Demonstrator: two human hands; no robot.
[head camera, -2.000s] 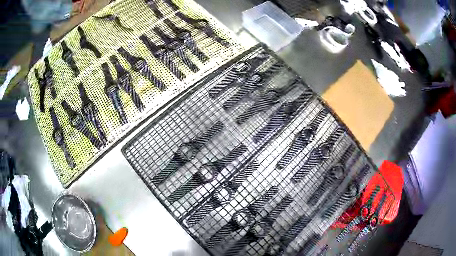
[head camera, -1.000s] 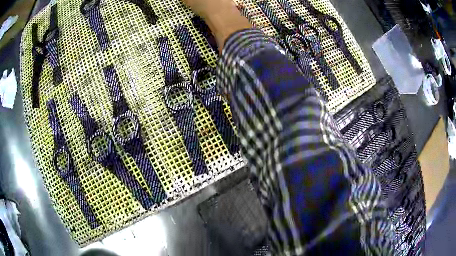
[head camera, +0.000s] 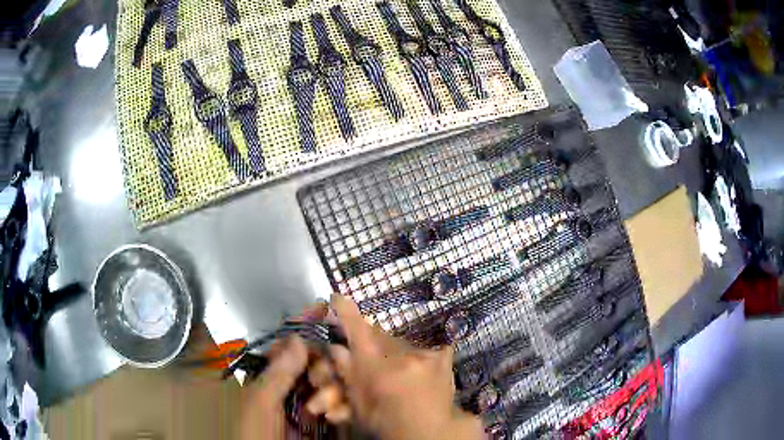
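Note:
My left hand and my right hand are together at the bottom centre, blurred. Both hold a dark watch strap piece; its lower part is hidden by fingers. The black wire rack lies beside and beyond my right hand and bears rows of dark watch pieces with round rings. The cream mesh mat lies beyond, with more watch pieces in rows.
A steel bowl stands at left, with an orange piece beside it. Cardboard lies at bottom left, another sheet at right. A clear plastic box and white rings are at upper right.
The checked-sleeved arm that reached over the cream mat has drawn back. Both hands are now together near the rack's left edge, with a dark watch piece between them. The view has shifted.

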